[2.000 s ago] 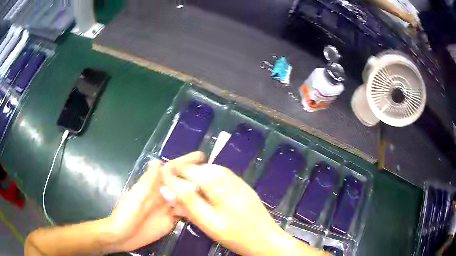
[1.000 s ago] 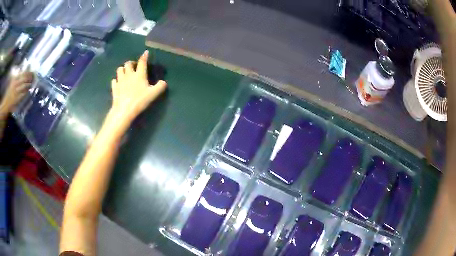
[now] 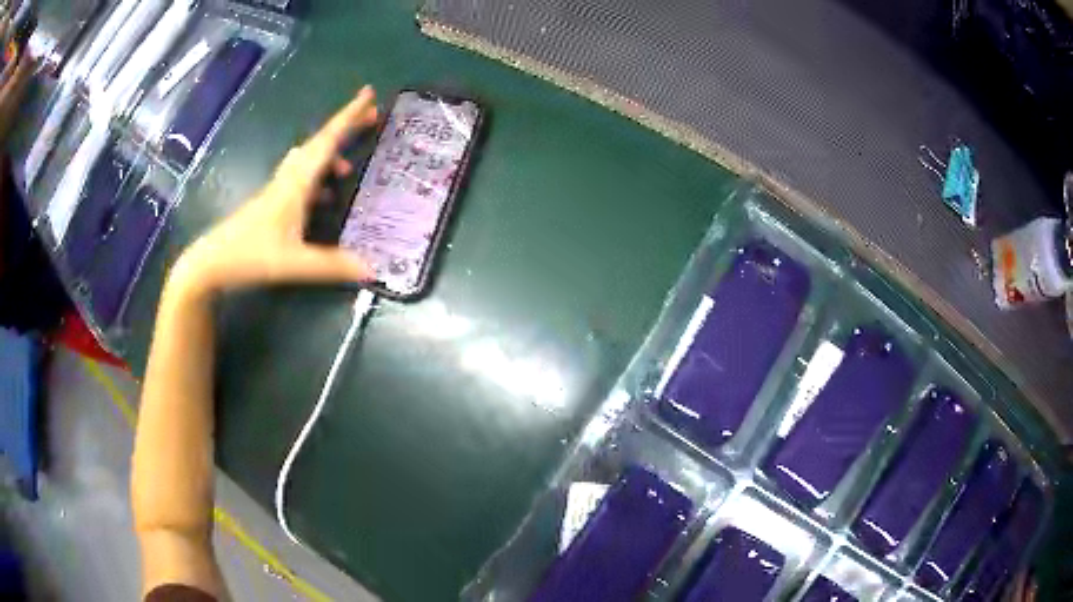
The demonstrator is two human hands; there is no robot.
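A black smartphone lies on the green surface with its screen lit. A white charging cable runs from its lower end down toward the bench's near edge. My left hand is at the phone's left side, fingers apart, with the thumb at or over the phone's lower left corner and the index finger near its upper left edge. The hand holds nothing. Only a small bit of skin shows at the lower right edge; I cannot tell what that hand does.
A clear blister tray with purple phone cases lies at the right. Another tray is at the upper left. A grey ribbed mat bears a blue piece and a white bottle.
My view has shifted left. The phone's screen is now lit; it was dark two seconds ago. My hands parted from over the tray, and my left hand moved to the phone.
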